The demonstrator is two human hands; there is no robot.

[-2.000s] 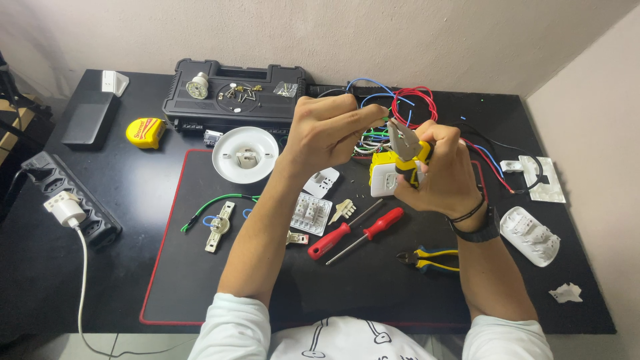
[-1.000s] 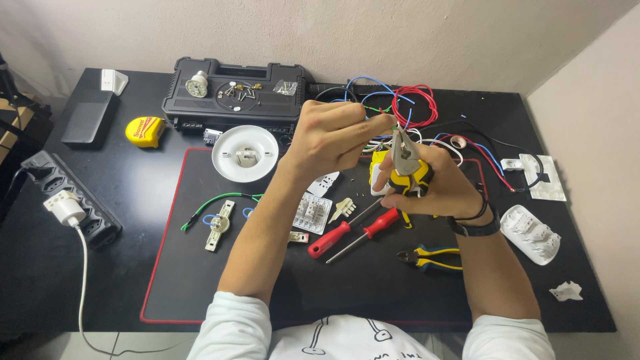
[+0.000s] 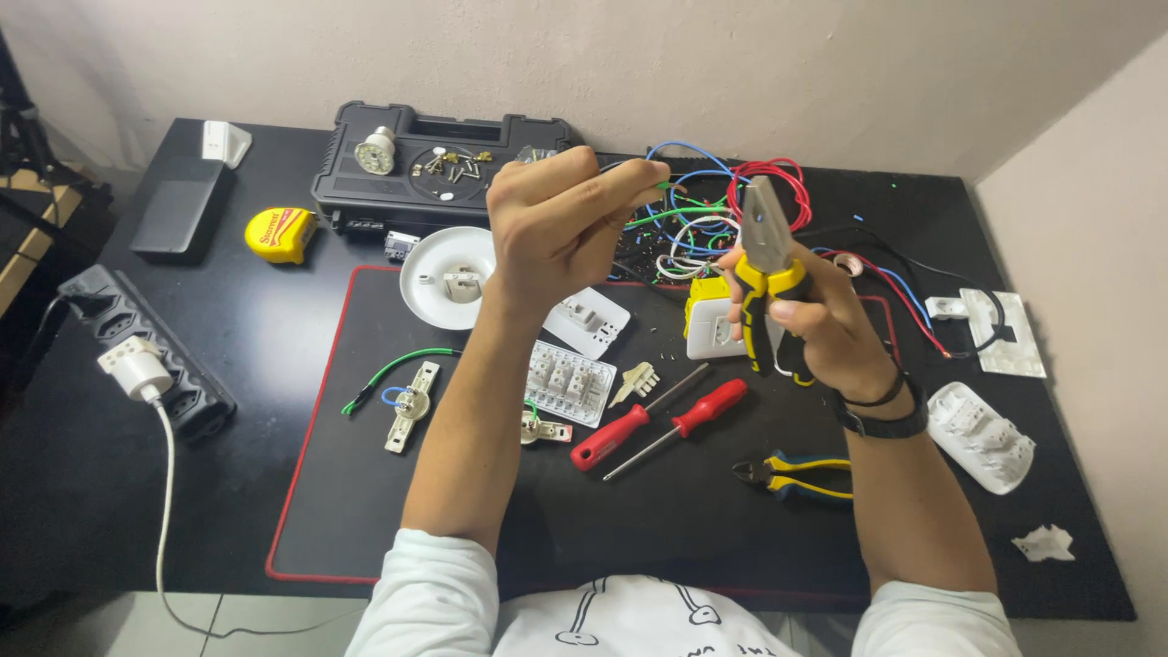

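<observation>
Raised over the mat, my left hand [image 3: 557,219] pinches a green insulated wire [image 3: 663,186] with a bare copper end at its fingertips. My right hand [image 3: 812,319] holds combination pliers [image 3: 766,246] with yellow and black handles, jaws pointing up, apart from the wire. Behind and left of the pliers, a white socket plate [image 3: 712,328] with a yellow box stands on the mat. Two red-handled screwdrivers [image 3: 703,408] lie below it, beside a white switch module plate [image 3: 570,383]. Blue-and-yellow diagonal cutters [image 3: 794,476] rest under my right forearm.
A black tool case [image 3: 438,182] carries a bulb and screws. Coiled red wire [image 3: 785,187] and loose wires lie behind my hands. A round white lamp base [image 3: 447,301], yellow tape measure [image 3: 279,234], power strip [image 3: 155,356], lampholder [image 3: 411,407] and white plates [image 3: 981,438] lie around.
The pliers have come away from the wire at my left fingertips and moved right with my right hand. My left hand keeps its pinch.
</observation>
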